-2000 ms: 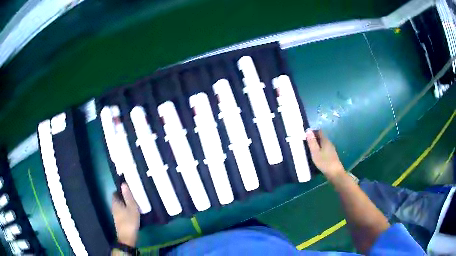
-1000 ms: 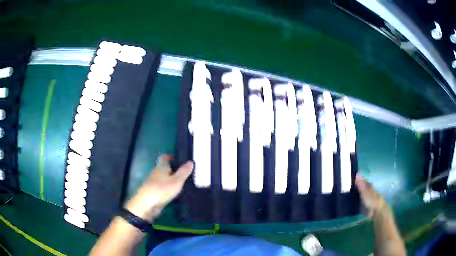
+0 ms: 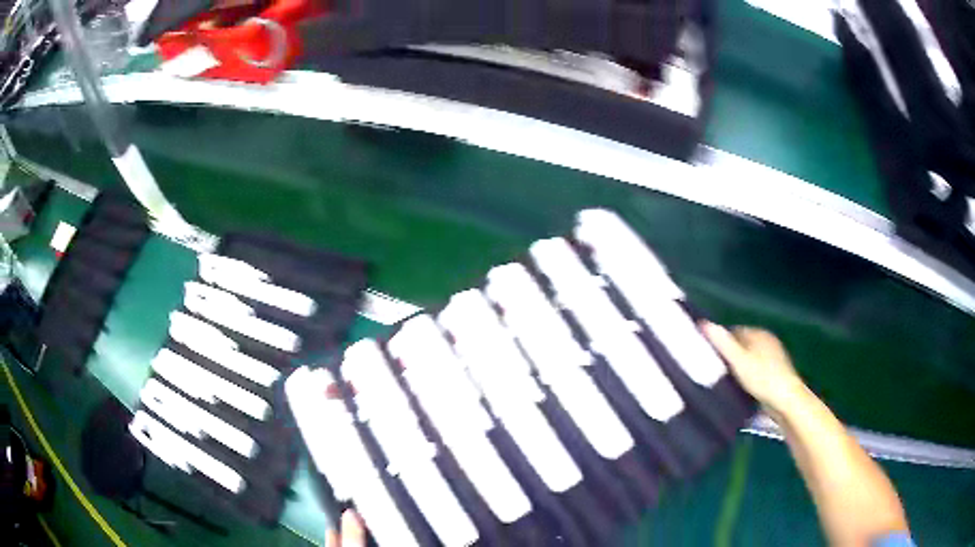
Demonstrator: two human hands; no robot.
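A black foam tray (image 3: 684, 449) holds several long white handheld units (image 3: 531, 385) side by side in its slots, tilted in view, with small pink-red marks near their upper ends. My right hand (image 3: 754, 363) grips the tray's right edge, fingertips beside the rightmost unit. My left hand (image 3: 349, 531) is at the tray's lower left edge, mostly cut off by the bottom of the picture; only fingers show beside the leftmost unit. Fine details of the units are overexposed.
A second black tray (image 3: 280, 449) with white units lies to the left, and a dark slotted tray (image 3: 94, 267) stands farther left. A raised shelf with a white rail (image 3: 428, 112) runs behind, bearing a red object (image 3: 241, 45) and black trays. A pale pole stands at upper left.
The view has swung to another part of the line. The tray between my hands now appears tilted, over the rail and nearer the raised shelf. The narrow small-parts tray is out of view.
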